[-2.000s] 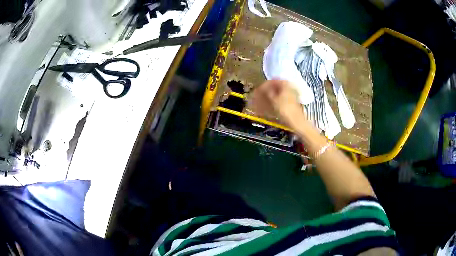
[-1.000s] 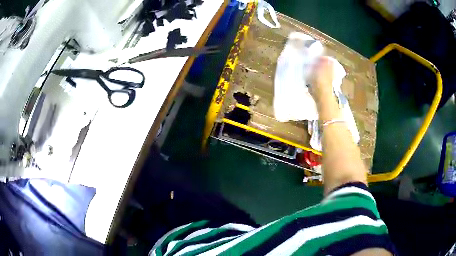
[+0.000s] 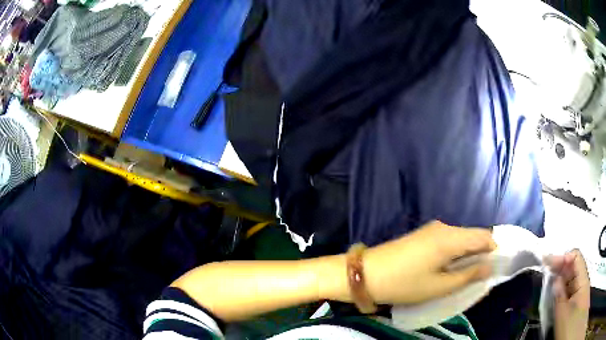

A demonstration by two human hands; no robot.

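My left hand (image 3: 432,265), with a brown band at the wrist, pinches a white strip piece (image 3: 438,311) at the lower right. My right hand (image 3: 570,282), cut off by the bottom edge and a little blurred, holds the other end of the same piece. The white piece bends between the two hands, in front of the table edge. A navy garment (image 3: 425,146) lies spread over the table just beyond my hands. A thin wavy white edging (image 3: 279,159) runs along its left side.
A blue tray (image 3: 153,126) holds a pale label-like piece (image 3: 176,78) and a dark narrow tool. Grey cloth (image 3: 100,43) lies at the upper left. Sewing machine parts (image 3: 565,143) stand at the right. A yellow bar (image 3: 159,186) and a dark cloth pile (image 3: 86,259) are at the left.
The view has swung left from the yellow-framed board to the garment and blue tray. The right hand has left the white pieces on the board; both hands now hold a white piece.
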